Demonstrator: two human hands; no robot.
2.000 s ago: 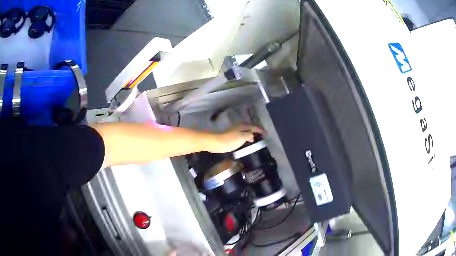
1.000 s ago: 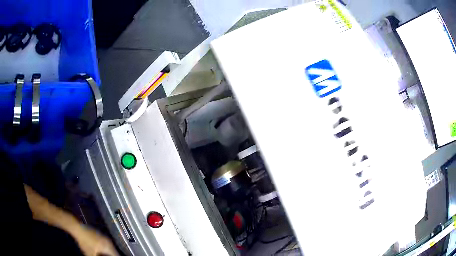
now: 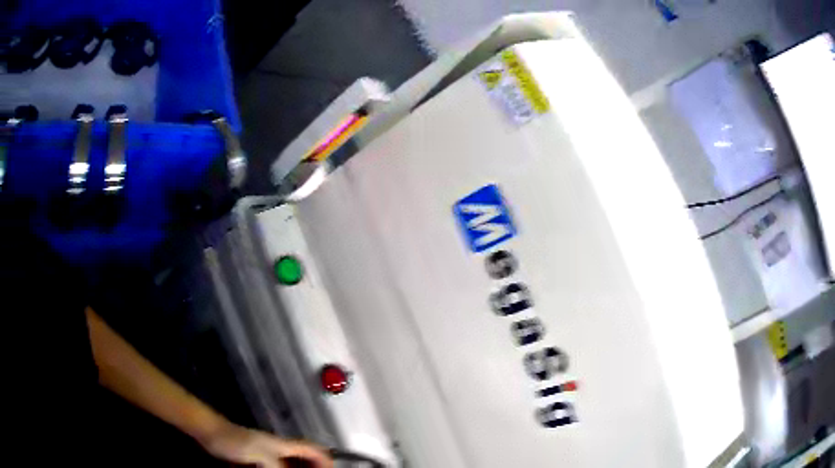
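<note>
The closed cream-white test chamber lid (image 3: pixel 439 311) with "MegaSig" lettering fills the middle. On the chamber's front strip are a green button (image 3: pixel 288 270) and a red button (image 3: pixel 335 377). My left hand (image 3: pixel 265 448) is blurred at the bottom edge, beyond the near side of the chamber front, its forearm coming from a dark sleeve. Its fingers are at a dark curved thing, cut off by the frame; whether they grip it I cannot tell. My right hand is not in view.
At the left, a blue bin (image 3: pixel 197 55) holds black headphones (image 3: pixel 131 47). Silver headphone bands (image 3: pixel 115 151) hang over a blue bin edge. A light bar (image 3: pixel 337 137) stands at the chamber corner. A bright monitor (image 3: pixel 810 101) and papers (image 3: pixel 728 123) are beyond the lid.
The chamber lid has come down from raised to closed, hiding the fixtures. My left hand has left the chamber and moved to the bottom edge, beside the chamber front.
</note>
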